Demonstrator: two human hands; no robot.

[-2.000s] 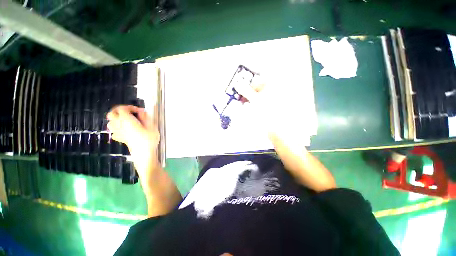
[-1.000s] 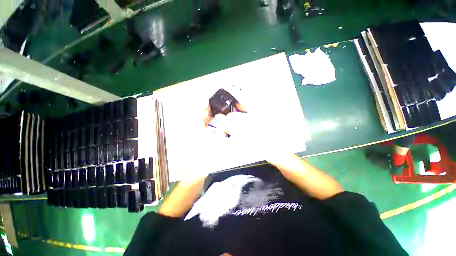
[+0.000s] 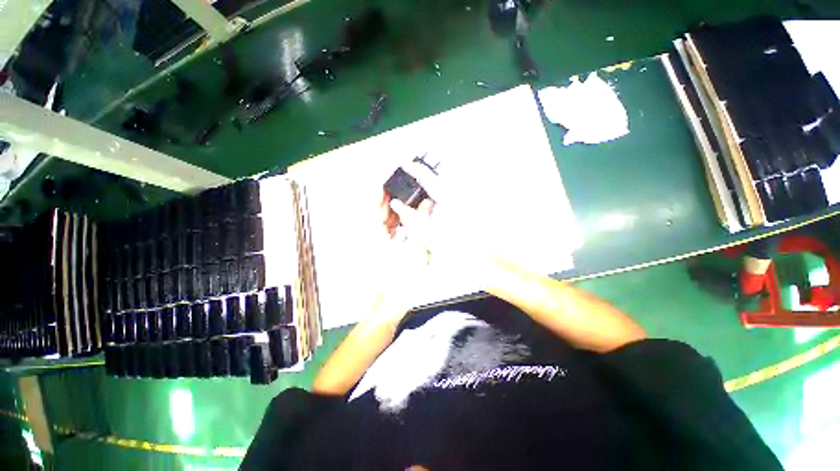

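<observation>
A black adapter case is held between my two hands above the white work board. My left hand is at the case's left and lower side, its fingers around it. My right hand is at the case's right and lower side. Both hands are overexposed against the white board, so the exact finger grip is hard to tell. A small dark piece, perhaps part of the cord, shows just beyond the case. The circuit board cannot be made out.
Rows of black cases stand on a stacked board at the left. More black cases lie at the right. A crumpled white cloth lies right of the work board. Loose dark parts lie beyond. A red stool stands lower right.
My left hand has come from the rows at the left to the board's middle and joined my right hand. The black case is now held there, turned slightly since a second ago. The view has shifted.
</observation>
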